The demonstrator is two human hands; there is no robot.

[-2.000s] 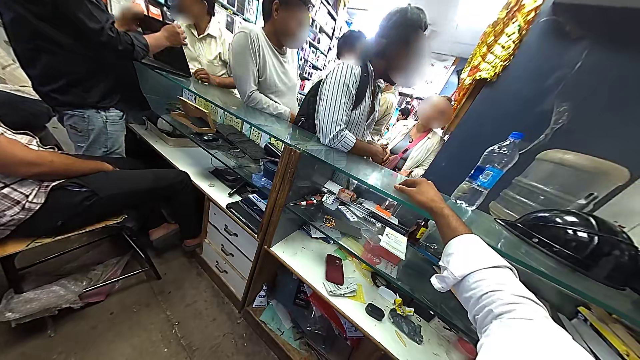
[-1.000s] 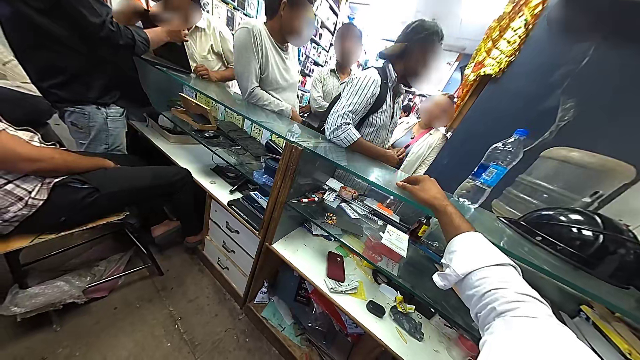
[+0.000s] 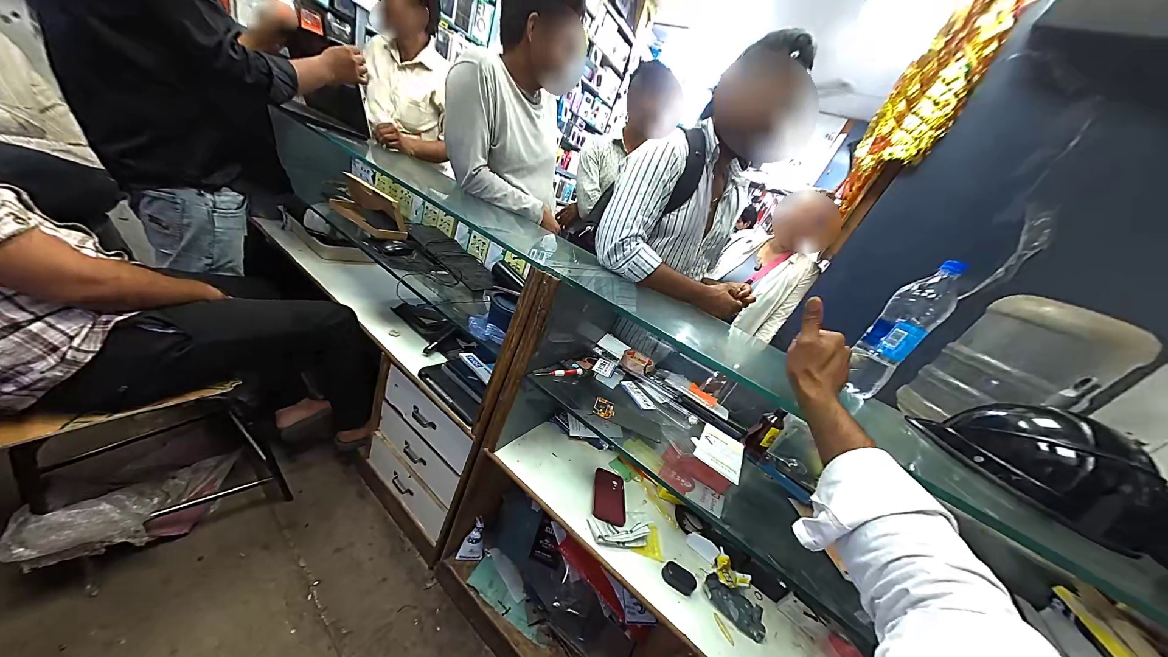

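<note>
My right hand (image 3: 818, 356), in a rolled white sleeve, is raised just above the edge of the glass counter top (image 3: 675, 319), thumb up and the other fingers curled in. Nothing shows in its grasp. Close to its right stands a clear plastic water bottle (image 3: 899, 333) with a blue cap, and farther right lies a black helmet (image 3: 1049, 456). Below, the glass shelf holds a red and white box (image 3: 716, 456), a small dark bottle (image 3: 765, 431) and a red-handled screwdriver (image 3: 559, 372). A dark red phone (image 3: 609, 497) lies on the white shelf. My left hand is out of view.
Several people stand along the counter's far side. A person in black (image 3: 164, 91) stands at the upper left, and a seated person's legs (image 3: 210, 351) are beside the white drawers (image 3: 422, 453). A stool (image 3: 128, 415) stands on the floor (image 3: 301, 575). A grey chair back (image 3: 1031, 356) is at right.
My right hand, earlier resting with fingers extended on the counter edge, has lifted and curled with its thumb up. The person in the striped shirt has shifted along the counter since the first frame.
</note>
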